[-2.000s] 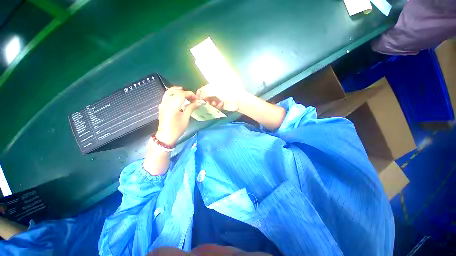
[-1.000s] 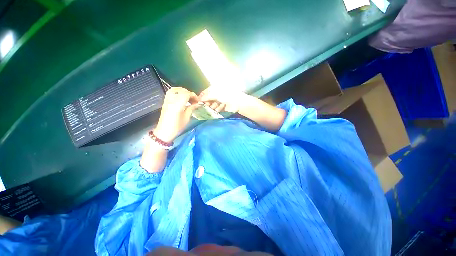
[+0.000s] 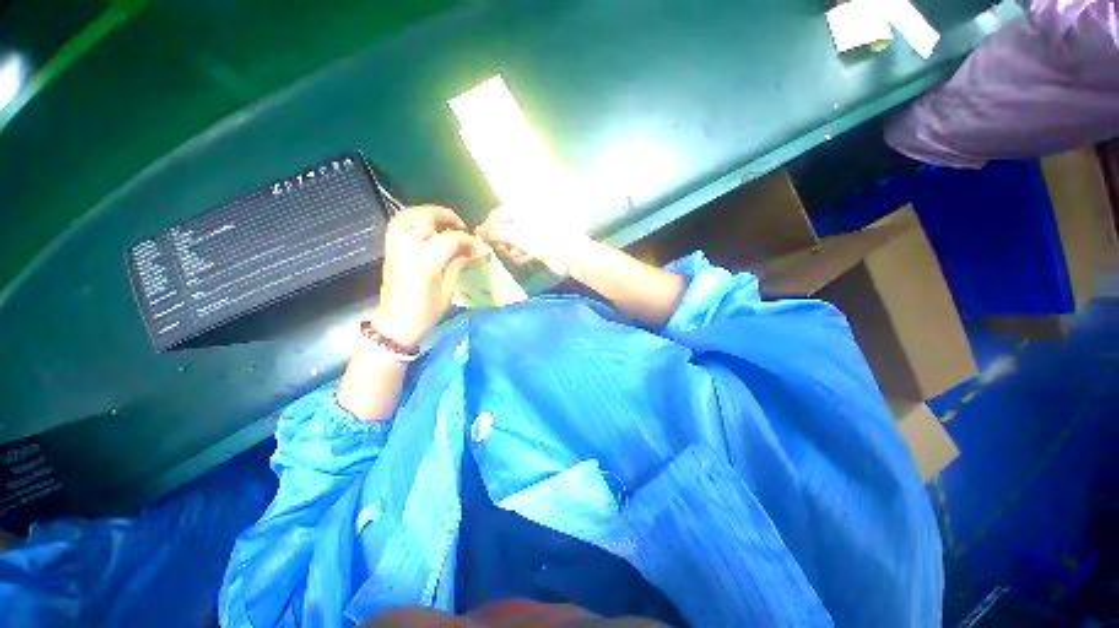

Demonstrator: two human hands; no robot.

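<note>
A pale yellow label sheet (image 3: 488, 282) hangs between my two hands, close to my smock. My left hand (image 3: 423, 264), with a bracelet on the wrist, grips the sheet's left side at the fingertips. My right hand (image 3: 528, 236) is at the sheet's upper edge, its fingertips nearly touching the left ones; glare washes out part of it. A small label at the fingertips cannot be made out. A black retail box (image 3: 264, 252) with white text rows and an icon row lies on the bench just left of my left hand.
A glare-washed label stack (image 3: 503, 129) lies on the green bench (image 3: 331, 86) beyond my right hand. White strips (image 3: 911, 27) lie at the far right near a neighbour's sleeve (image 3: 1019, 92). An open carton (image 3: 902, 307) and blue bin (image 3: 1000, 239) stand below at right. Another black box (image 3: 27, 472) is at left.
The view has shifted, so the bench items sit slightly further left. The label sheet now hangs more upright and shows more of its face. Both hands remain together at it.
</note>
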